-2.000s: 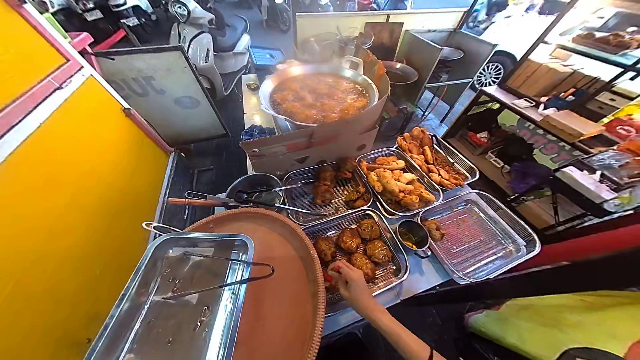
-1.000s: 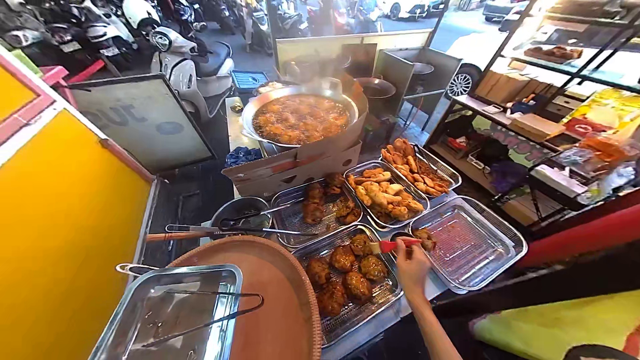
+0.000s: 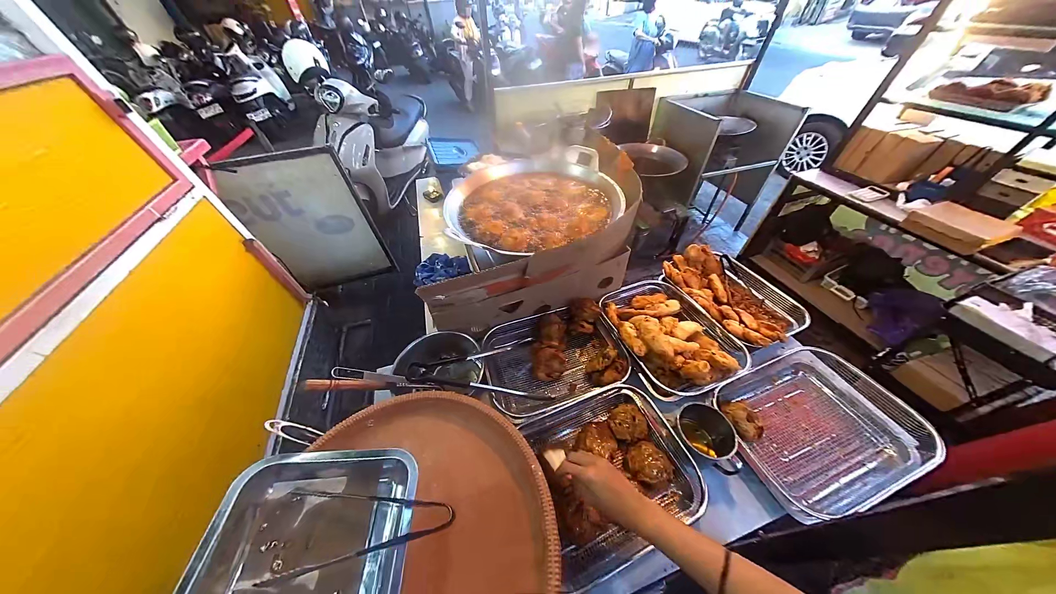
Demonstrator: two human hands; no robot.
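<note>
My right hand reaches in from the lower right, closed around what looks like a small basting brush; only its pale part shows. It is over the left part of a metal tray of browned, glazed pieces of food. A metal cup of oily liquid stands right of that tray. Farther right, a wire-mesh tray holds one browned piece at its left edge. Behind are a tray of dark pieces and two trays of golden fried food. My left hand is out of view.
A wide pan of bubbling oil steams behind a cardboard shield. At lower left, metal tongs lie across a metal tray and a round brown tray. Long-handled utensils rest on a dark pot. Shelves stand at right.
My right hand has moved left from beside the metal cup, where it held a red-and-tan brush one second ago, to the left part of the glazed-food tray.
</note>
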